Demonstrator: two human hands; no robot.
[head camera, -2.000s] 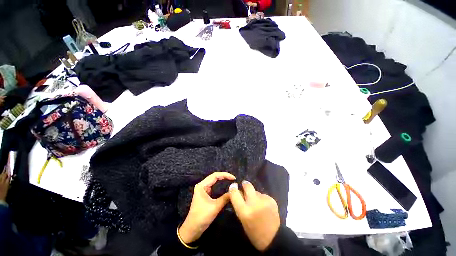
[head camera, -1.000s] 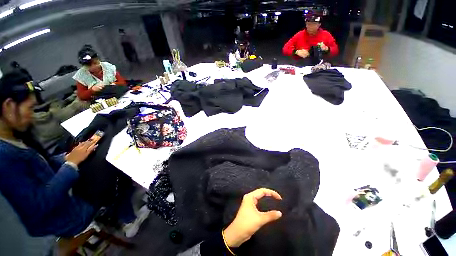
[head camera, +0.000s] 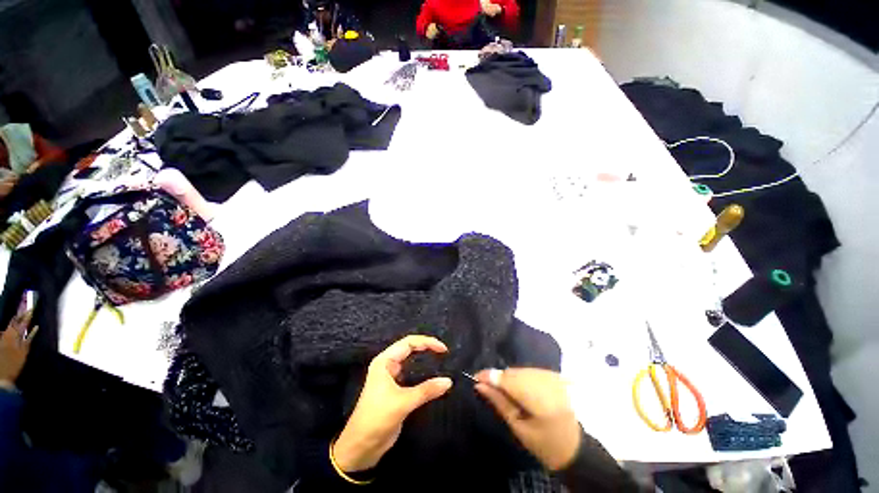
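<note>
A black nubbly garment (head camera: 357, 327) lies over the near table edge and the lap. My left hand (head camera: 390, 400), with a yellow band at the wrist, holds a fold of it between thumb and curved fingers. My right hand (head camera: 530, 404) is just to the right, its fingertips pinched on a thin, bright needle (head camera: 469, 376) that points toward the fold. Any thread is not visible against the cloth.
Scissors (head camera: 667, 390), a phone (head camera: 756, 368), a small dark disc (head camera: 612, 360), a patterned packet (head camera: 594, 279) and an amber-handled tool (head camera: 721, 227) lie right. A floral bag (head camera: 149, 246) is left. Black garments (head camera: 279, 135) lie farther back. Other people sit around the table.
The view swung up toward the room and back down. My right hand, out of view one second ago, is back beside my left, now apart from it with the needle showing.
</note>
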